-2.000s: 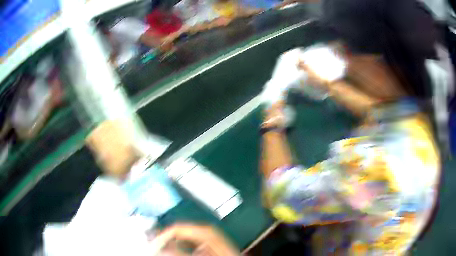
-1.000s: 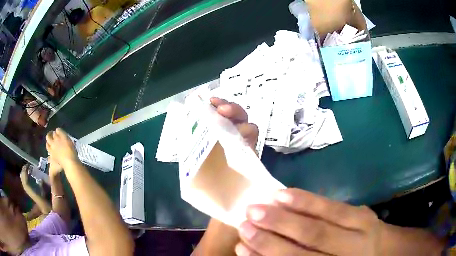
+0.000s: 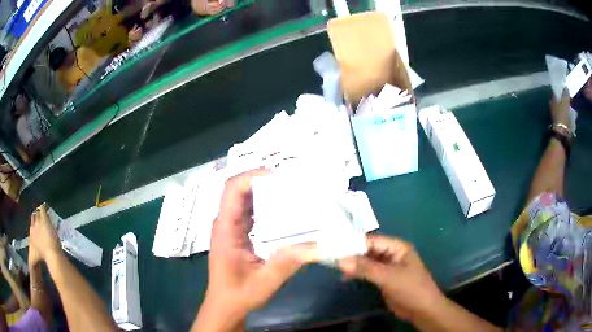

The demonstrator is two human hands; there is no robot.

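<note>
A white item (image 3: 292, 211), washed out by glare, is in front of me above the table. I cannot tell if it is a carton end or folded paper; a thin dark line runs near its lower edge. My left hand (image 3: 243, 259) grips its left side and lower edge, thumb in front. My right hand (image 3: 393, 269) pinches its lower right corner. Behind it lies a pile of overlapping white leaflets (image 3: 185, 211) with small black marks, partly hidden by the item and my left hand.
A light-blue and white box (image 3: 388, 146) with a raised brown flap (image 3: 365, 55) holds papers behind right. Narrow white cartons lie at right (image 3: 457, 162) and left (image 3: 125, 285). Neighbours' arms show at left (image 3: 71, 272) and right (image 3: 548, 165). A pale rail (image 3: 513, 84) edges the dark green table.
The view has swung back to the table and shifted right since a second ago. The open carton mouth then facing me no longer shows. My left hand now shows beside the white item, my right at its corner.
</note>
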